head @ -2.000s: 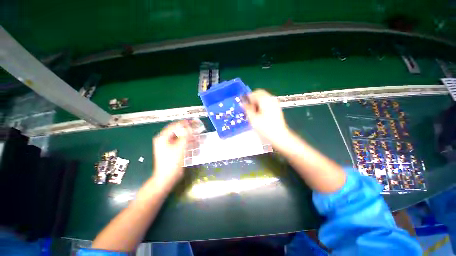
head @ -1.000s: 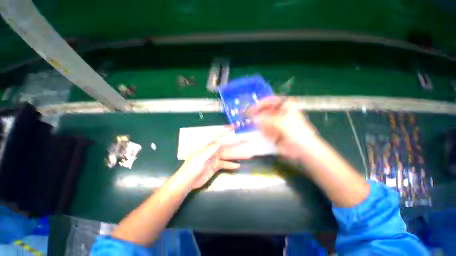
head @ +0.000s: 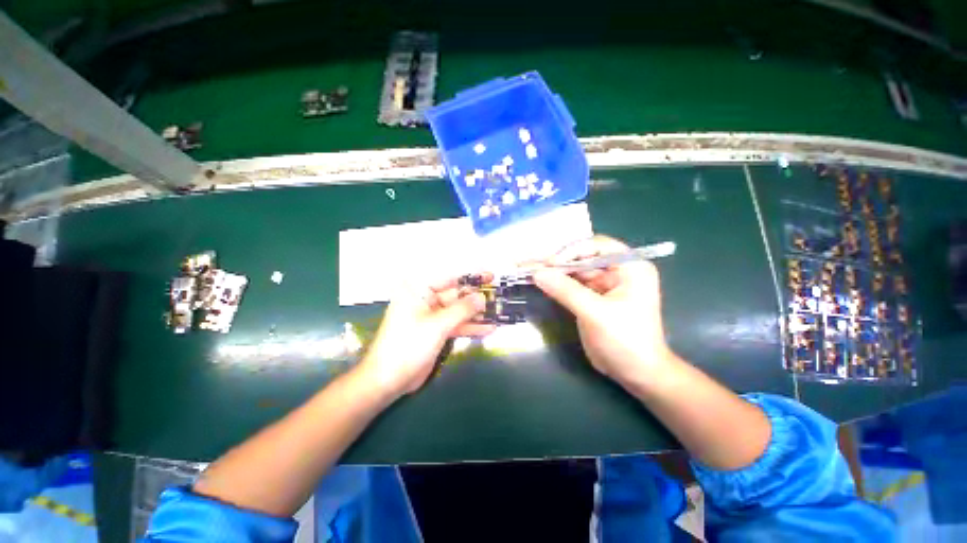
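My left hand grips a small dark and silver circuit board assembly in front of me. My right hand holds a slim grey-white, pen-like tool, perhaps tweezers, with its back end sticking out to the right and its tip at the board. The fingers partly cover the board and the tool's tip. The blue parts bin stands beyond the hands, with several small white pieces in it. A white sheet lies under the bin's near end and behind the hands.
A board pile lies at left, beside a small white piece. A clear blister tray with orange-copper parts is at right. Past the pale rail, the conveyor carries a grey carrier and loose boards. Dark stack at far left.
My right hand has come away from over the blue bin, toward me, to the board in my left hand. The board and tool now show clearly. The conveyor items sit in different places.
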